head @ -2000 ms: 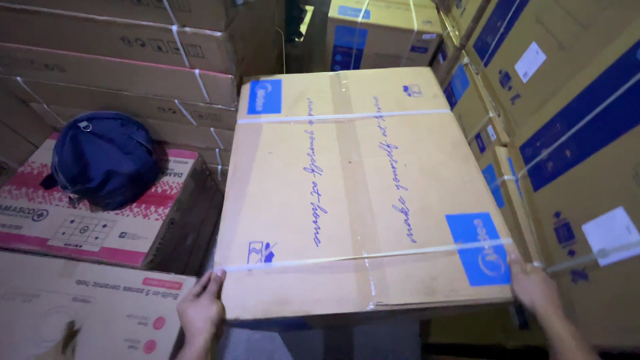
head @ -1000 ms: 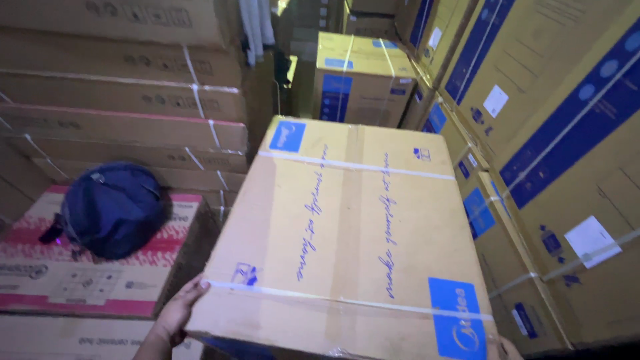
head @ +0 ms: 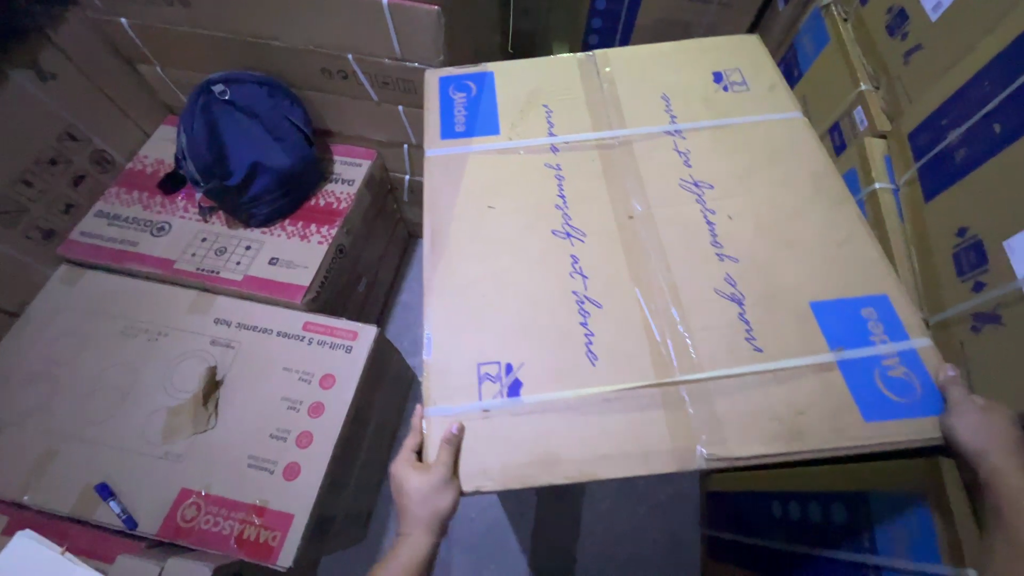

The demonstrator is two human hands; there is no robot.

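Observation:
A large Midea cardboard box [head: 632, 264] with white straps and clear tape fills the centre and right of the view. My left hand [head: 428, 472] grips its near left corner, the thumb on top of the carton. At the near right corner my right hand [head: 972, 416] holds the edge beside the blue logo patch; its fingers are partly hidden. The box's underside cannot be seen.
Left, a dark blue backpack [head: 248, 148] lies on a pink and white carton [head: 280, 272]. A ceramic hob box [head: 264, 344] with a torn patch carries a blue marker [head: 116, 506]. Stacked cartons [head: 376, 80] stand behind; tall strapped boxes [head: 960, 128] line the right. Another box [head: 832, 520] is below.
The view has swung down and left, bringing the marker into sight. Both hands still hold the large box, and my right hand shows more than one second ago.

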